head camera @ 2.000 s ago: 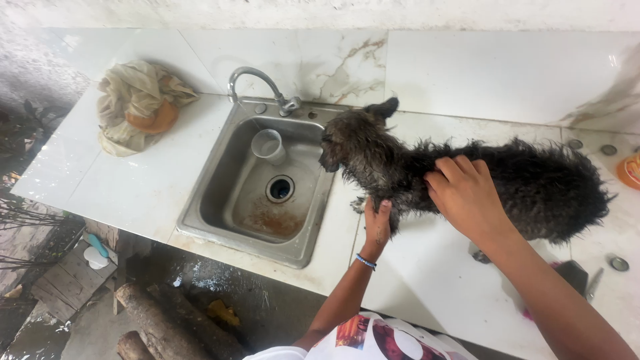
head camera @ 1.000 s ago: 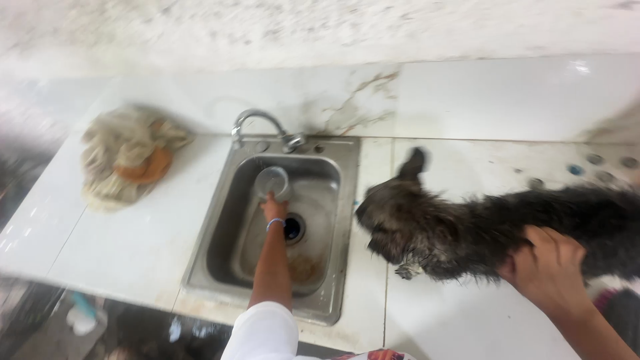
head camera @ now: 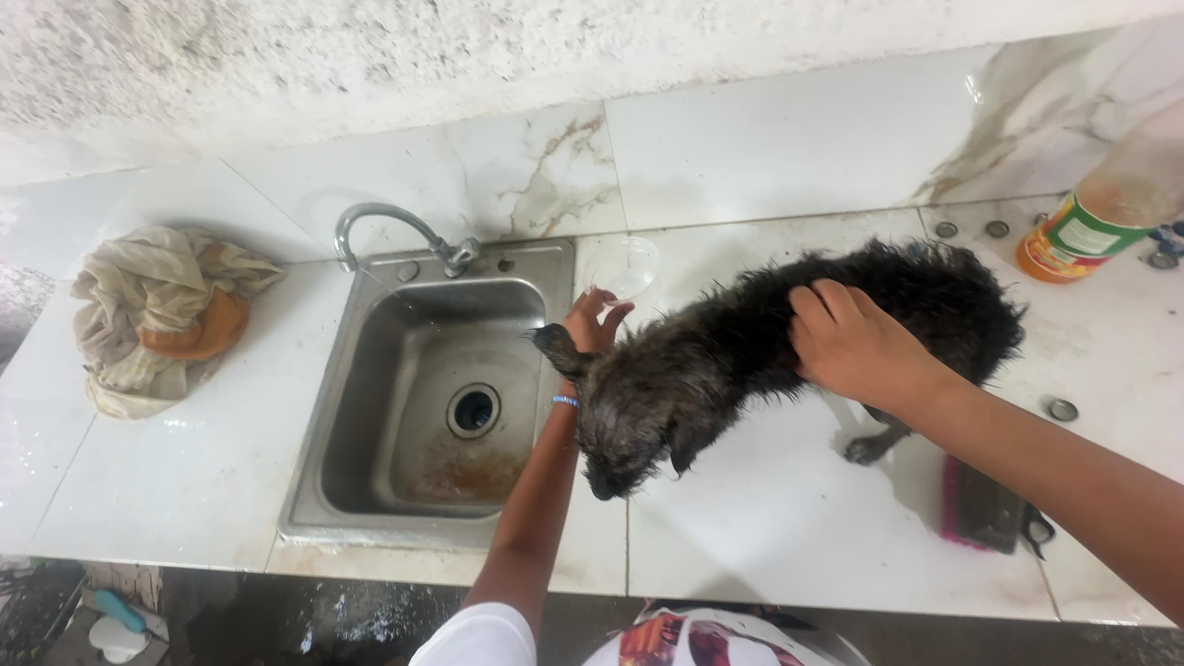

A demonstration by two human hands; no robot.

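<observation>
A wet, dark-furred dog (head camera: 740, 351) stands on the white tiled counter, its head lowered beside the sink. My right hand (head camera: 856, 342) rests on its back, the fingers curled into the fur. Behind the dog's head, my left hand (head camera: 595, 319) is at a clear plastic container (head camera: 629, 270), with the fingertips at its near rim by the back corner of the sink. The stainless steel sink (head camera: 435, 407) has brownish residue near the drain. A thin trickle leaves the curved chrome faucet (head camera: 388, 222).
A crumpled beige cloth (head camera: 148, 314) with an orange-brown piece lies left. A bottle of orange liquid (head camera: 1091, 222), bottle caps (head camera: 1062, 409) and a dark brush with pink edging (head camera: 982, 504) are at right. The counter's front edge (head camera: 444, 564) runs below the sink.
My left hand was on the dog, then at the container inside the sink. Hand and container are now on the counter behind the dog's head. My right hand stays on the dog's back.
</observation>
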